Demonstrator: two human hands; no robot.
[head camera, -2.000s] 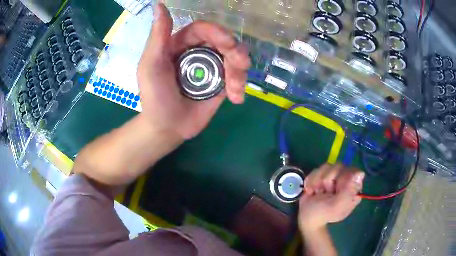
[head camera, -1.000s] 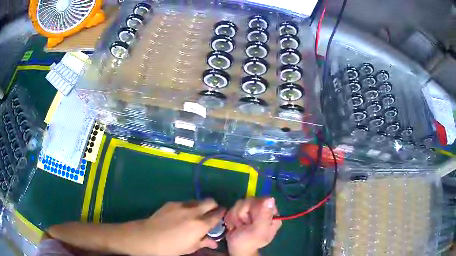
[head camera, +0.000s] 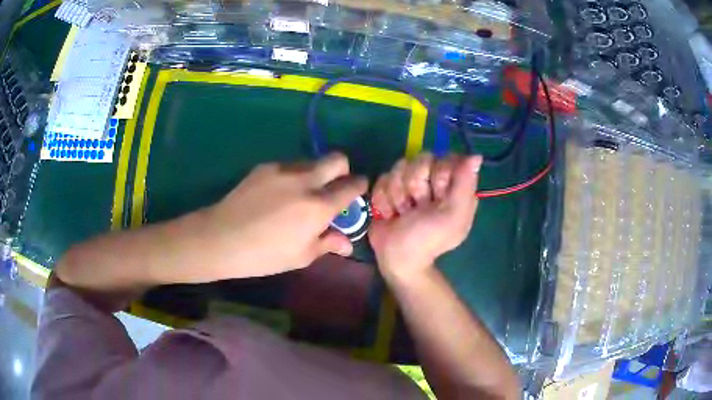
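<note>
The round component, with a dark rim, silver-white ring, grey centre and small green dot, sits over the green mat. My left hand holds its left side between fingers and thumb. My right hand is a fist beside its right edge, closed on the test probe. Only the probe's red end shows, touching or nearly touching the rim. The red test lead runs right from my fist. The blue-black test lead curves down behind my left hand. The contact disc is hidden.
Yellow tape frames the mat. Clear blister trays lie behind; one with round components is at upper right. A tan blister tray is at right, a red block behind. Dot stickers and paper are at left. A reddish-brown pad lies below.
The view has shifted, so the hands and mat appear higher. Since two seconds ago, my left hand has come down from the upper left to the right hand. Both stay around the component.
</note>
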